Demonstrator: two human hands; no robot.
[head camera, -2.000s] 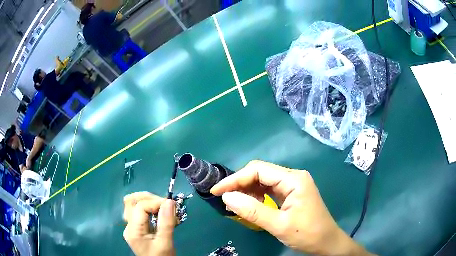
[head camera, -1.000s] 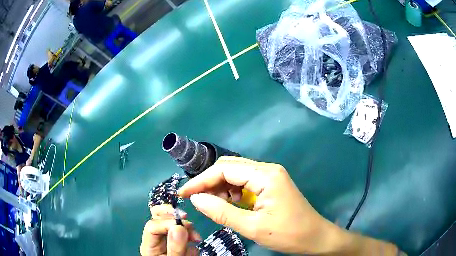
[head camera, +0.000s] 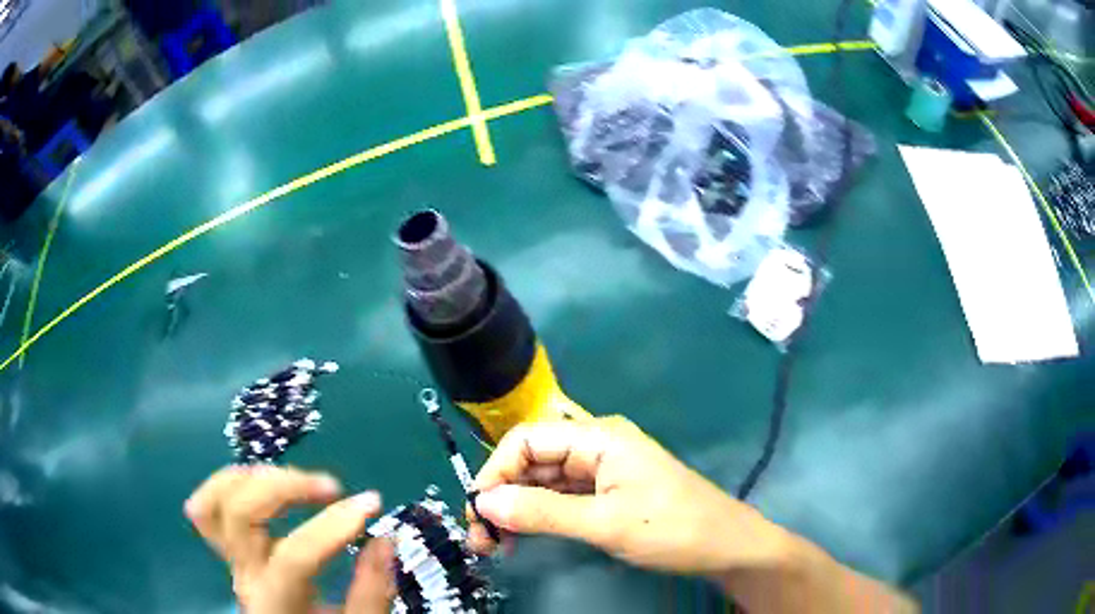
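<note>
My right hand (head camera: 576, 480) pinches a short black lead (head camera: 454, 450) with a white band and a silver ring terminal at its upper end, beside the yellow body of the heat gun (head camera: 480, 348). The gun's grey nozzle points up and away from me. My left hand (head camera: 288, 534) is open, fingers apart, with no lead seen in it; its lower part is cut off by the frame's edge. One pile of leads (head camera: 274, 411) lies beyond my left hand. A second pile of leads (head camera: 430, 564) lies between my hands, partly hidden by left fingertips.
A large clear plastic bag (head camera: 672, 144) lies beyond the gun, with a small zip bag (head camera: 779, 295) near it. A black cord (head camera: 783, 408) runs down the right side. A white paper sheet (head camera: 991, 252) and a teal cylinder (head camera: 928, 106) are farther right. A thin pale scrap (head camera: 184, 284) lies left.
The lead has passed from my left fingertips to my right hand. My left hand has opened and moved left. The view has shifted, showing more of the gun and both piles.
</note>
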